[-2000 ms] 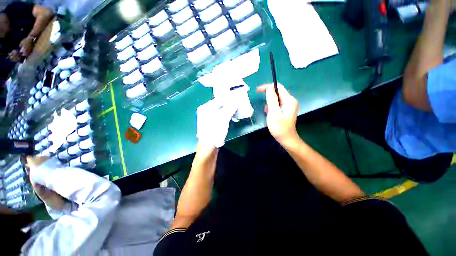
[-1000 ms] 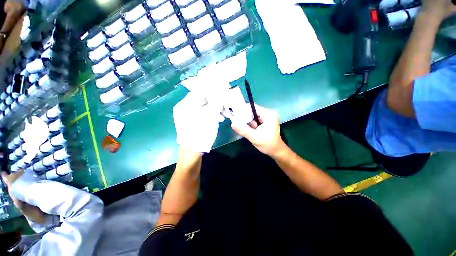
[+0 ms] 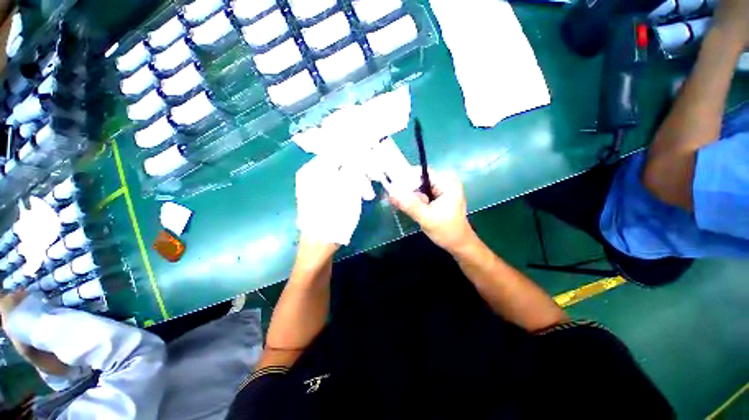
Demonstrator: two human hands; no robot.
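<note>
My left hand [image 3: 327, 201], in a white glove, is closed around a white housing [image 3: 386, 164] that is hard to tell from the glove. My right hand [image 3: 439, 207], bare, holds a slim black hand tool [image 3: 422, 156] with its upper end pointing away from me, and its fingertips are at the housing. A white wiping cloth [image 3: 361, 121] lies just beyond my left hand, at the near edge of the clear blister tray. The overexposed white hides where glove, housing and cloth meet.
A blister tray of white housings [image 3: 339, 62] lies ahead. A white sheet [image 3: 498, 74] and a black heat gun [image 3: 622, 82] are to the right. An amber item [image 3: 169, 245] and a white pad [image 3: 175, 217] lie left. People's arms are at both sides; more trays stand left.
My right hand has come in from the right to the housing at my left hand, still holding the black tool. The camera view has shifted a little.
</note>
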